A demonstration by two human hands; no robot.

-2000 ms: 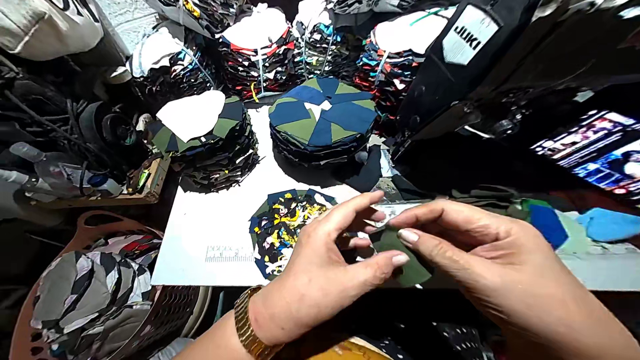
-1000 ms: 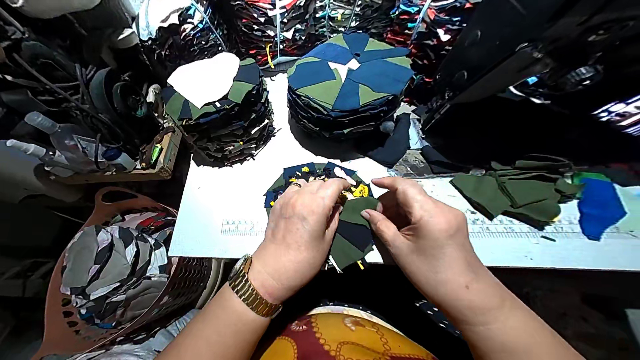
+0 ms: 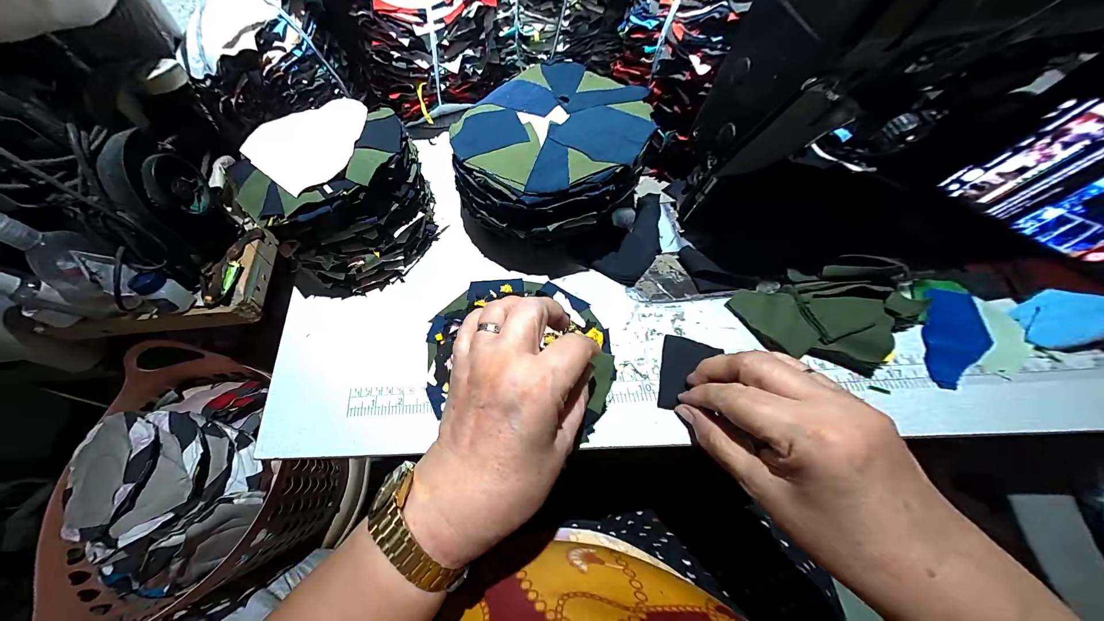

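Observation:
My left hand (image 3: pixel 517 388), with a gold watch at the wrist, rests on a round patchwork fabric piece (image 3: pixel 448 332) with green, navy and yellow bits; its fingers are curved over it, and whether they grip it is hidden. To its right, my right hand (image 3: pixel 785 414) pinches a small black fabric scrap (image 3: pixel 681 366) above the ruler markings of the white table. Olive-green fabric scraps (image 3: pixel 819 319) lie beyond my right hand, beside a blue scrap (image 3: pixel 953 336). Behind the hands stands a tall stack of round green-and-navy patchwork pieces (image 3: pixel 552 138).
Another patchwork stack (image 3: pixel 362 207) with a white fabric piece (image 3: pixel 306 147) on top stands at left. A plastic basket (image 3: pixel 52 535) of fabric rounds is below the white table's (image 3: pixel 319 431) left end. The black sewing machine (image 3: pixel 759 112) and a lit screen (image 3: pixel 1044 181) are at right.
My hands, close together before, are now apart: my right hand has moved right and holds a black scrap. The round patchwork piece lies flatter under my left hand.

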